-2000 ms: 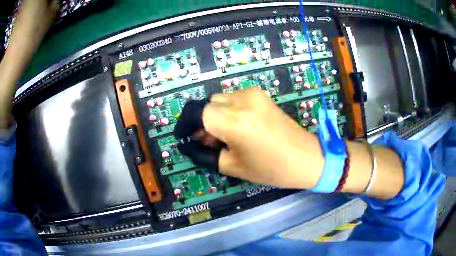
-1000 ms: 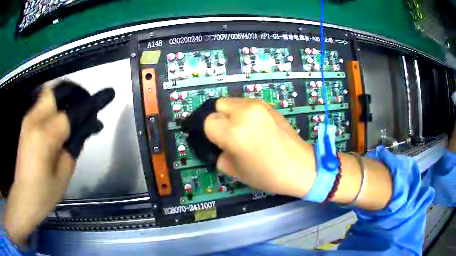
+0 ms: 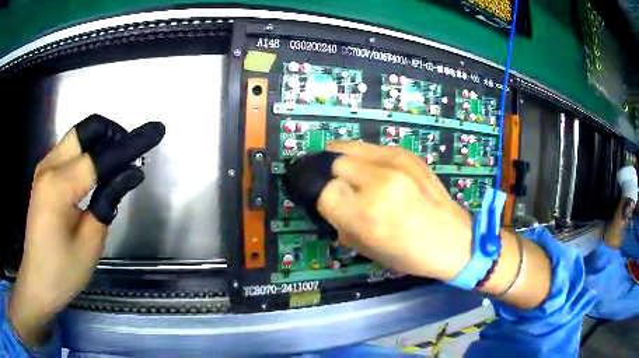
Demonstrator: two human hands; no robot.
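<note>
The black carrier fixture (image 3: pixel 242 52) holds rows of small green circuit boards (image 3: pixel 322 87) with red-and-white round capacitors on them. My right hand (image 3: pixel 378 199), with black finger cots, is bent over the left column around the second and third rows. Its fingertips and anything between them are hidden. My left hand (image 3: pixel 77 182), also in black finger cots, is raised over the bare metal plate left of the fixture. A small silver part (image 3: pixel 142 161) shows between its fingertips, too small to identify surely.
Orange-brown bars with black latches (image 3: pixel 256 231) stand at both fixture ends. A blue cord (image 3: pixel 506 98) runs up from my right wrist. A yellow component bin (image 3: pixel 496 10) lies on the green mat (image 3: pixel 420 24). Another person's hand (image 3: pixel 622 210) and sleeve show at far right.
The left hand came in from the upper left to beside the fixture; its fingertips are now closer together. The right hand stays over the left column. The view has shifted, moving the fixture rightward.
</note>
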